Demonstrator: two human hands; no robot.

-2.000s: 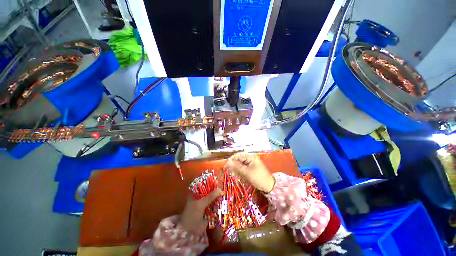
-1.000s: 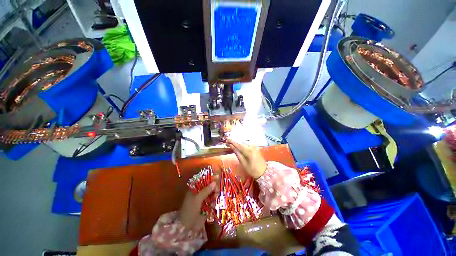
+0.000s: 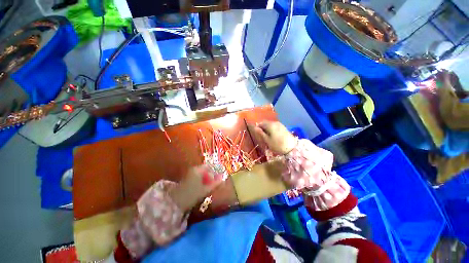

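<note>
Red wire leads with shiny terminals lie fanned on the reddish-brown board, below the crimping head. My left hand is blurred at the board's near side, left of the fan. It is closed around a bundle of red leads; pale ends show at its fingers. My right hand is over the board's right edge, right of the fan, with fingers curled. Red leads show just under it, but whether it grips any is hidden. Neither hand is at the crimping head.
The feed track runs from the left bowl feeder to the head. Another bowl feeder stands at upper right. Blue crates are at lower right. A tan strip lines the board's near edge. Another person's arm shows at far right.
The view has tilted down and turned right. My right hand has left the crimping head and moved right and back. My left hand has come down towards the near edge with its bundle.
</note>
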